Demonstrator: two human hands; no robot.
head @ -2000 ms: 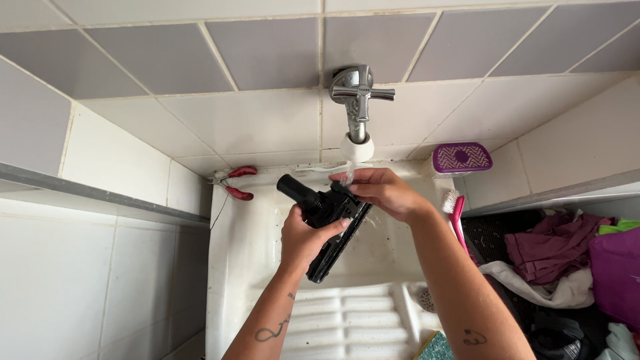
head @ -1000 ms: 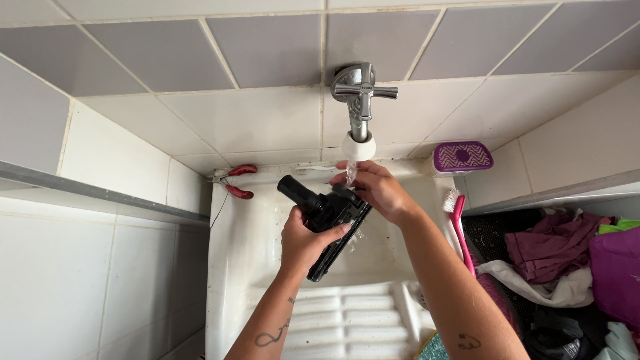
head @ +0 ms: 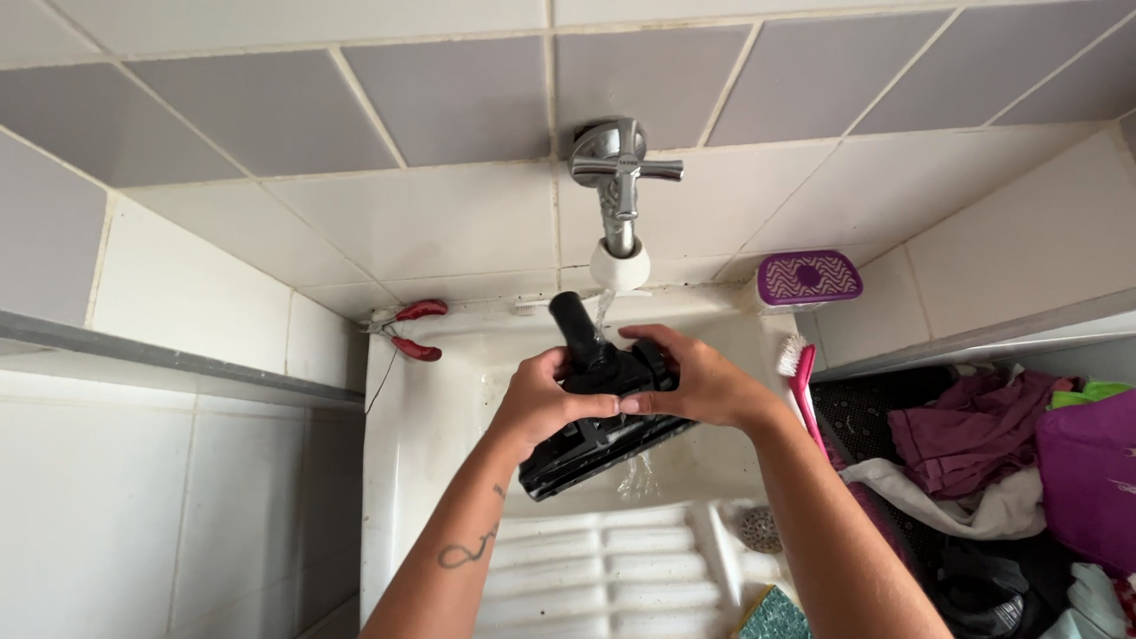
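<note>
Both hands hold a black plastic vacuum cleaner floor head (head: pixel 590 444) over a white laundry sink (head: pixel 390 461). My left hand (head: pixel 546 404) grips its left side, beside the round neck, which points up toward the tap. My right hand (head: pixel 697 377) grips its right side, and the two thumbs meet on the near face. Water runs from the white nozzle (head: pixel 620 266) of the chrome tap (head: pixel 621 169) onto the floor head and splashes below it into the basin.
Red-handled pliers (head: pixel 413 333) lie on the sink's left rear corner. A purple-lidded box (head: pixel 809 280) and a pink brush (head: pixel 803 382) are on the right rim. A green sponge (head: pixel 774 614) sits near the drain strainer (head: pixel 760 530). Clothes (head: pixel 985 430) lie to the right.
The floor head has been turned, so its long edge lies more crosswise and its neck points up toward the tap. My right hand has moved from under the nozzle to the head's right side.
</note>
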